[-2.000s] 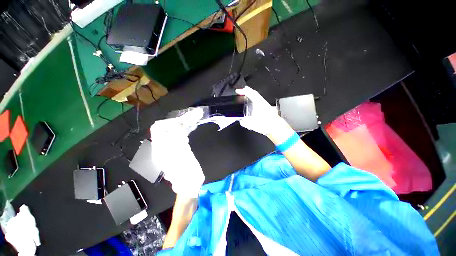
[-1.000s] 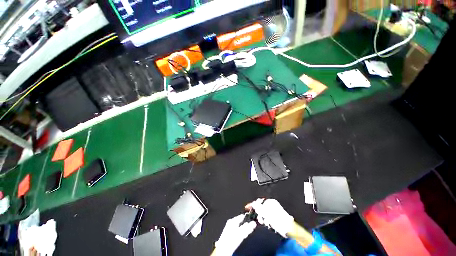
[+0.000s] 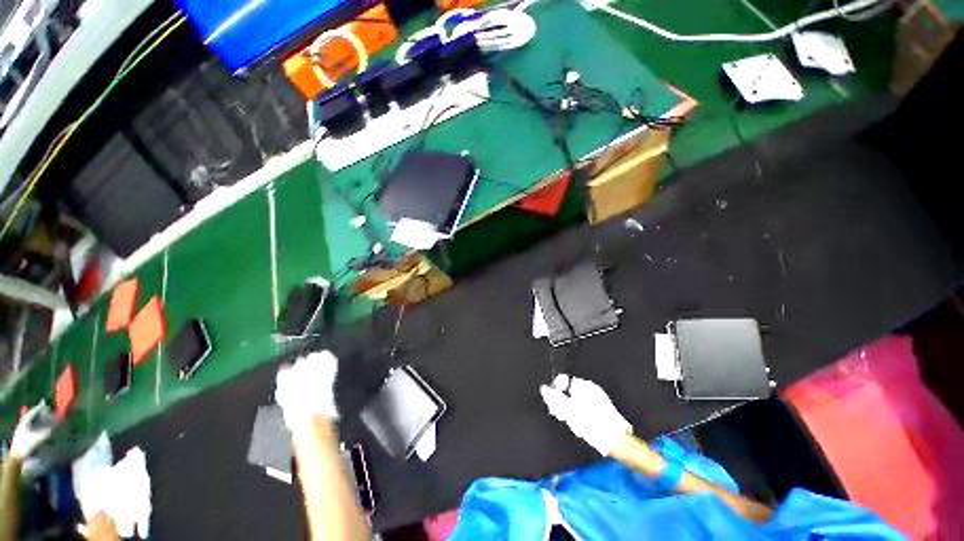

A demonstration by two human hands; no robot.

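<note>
My left hand, in a white glove, is just above a flat dark box at the left; its fingers are blurred and I cannot tell whether they hold anything. My right hand, also gloved, is pinched at the fingertips on a thin black lead, faint against the mat. Its front edge points at a black box with a lead across its top and a white label. A grey-black box lies to the right, another between my hands. A small black box sits at the belt's edge.
A green-topped stand holds a black unit, tangled leads and a power strip. Orange-red cards and dark boxes lie on the green belt. Another person's gloved hand is at far left. A pink-red bag is at right.
My hands were together on a small dark piece; now they are far apart, the left moved left. A small black box now sits at the belt's edge. The screen has turned blue.
</note>
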